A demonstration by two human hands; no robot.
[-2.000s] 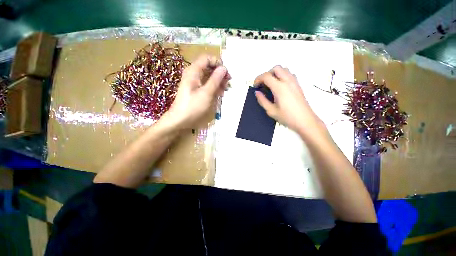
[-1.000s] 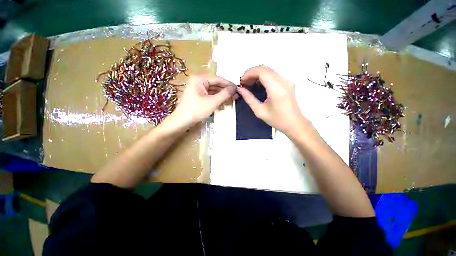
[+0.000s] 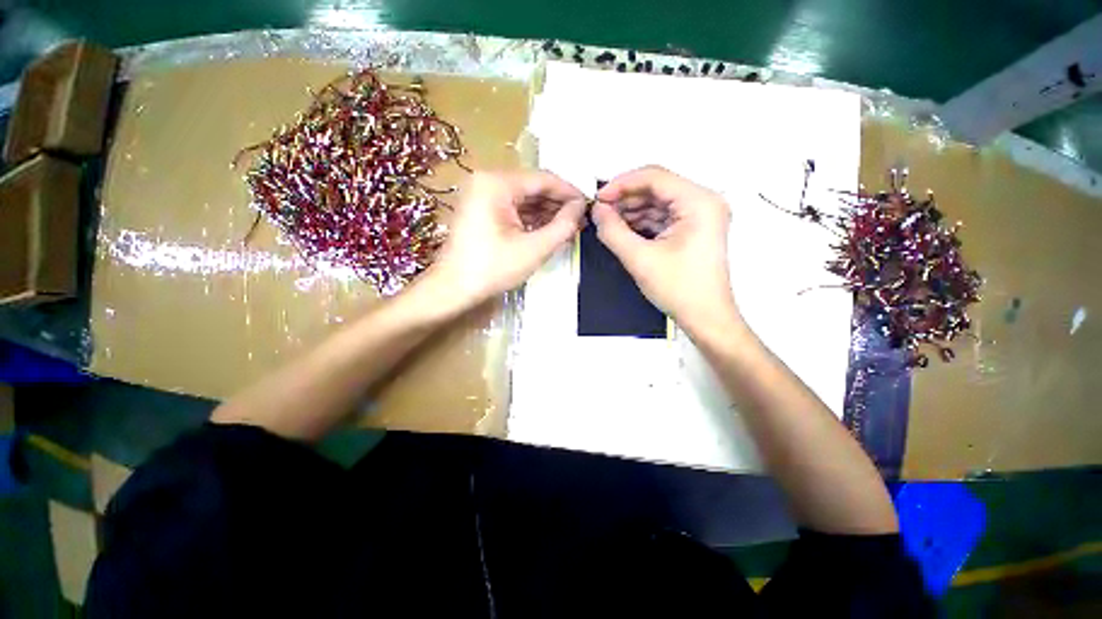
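Note:
My left hand [image 3: 514, 233] and my right hand [image 3: 665, 237] meet fingertip to fingertip over the top of a black sheet [image 3: 619, 290]. Both pinch something tiny and dark between them, too small to make out; it may be a wired component. The black sheet lies flat on a white work board [image 3: 604, 405], its upper part partly hidden by my right hand. A tangled pile of wired components [image 3: 351, 181] lies left of my left hand. A second, smaller pile [image 3: 906, 268] lies at the board's right edge.
A few loose wired pieces [image 3: 807, 208] lie on the board beside the right pile. Small black parts [image 3: 647, 63] line the board's far edge. Open cardboard boxes [image 3: 46, 224] stand at far left. A blue bin [image 3: 940, 532] is at lower right. A green conveyor belt [image 3: 580, 22] runs behind.
Two seconds ago my hands were apart, the right on the black sheet's top edge. They have come together, fingertips meeting, and stay so with a slight shift. The view has shifted slightly.

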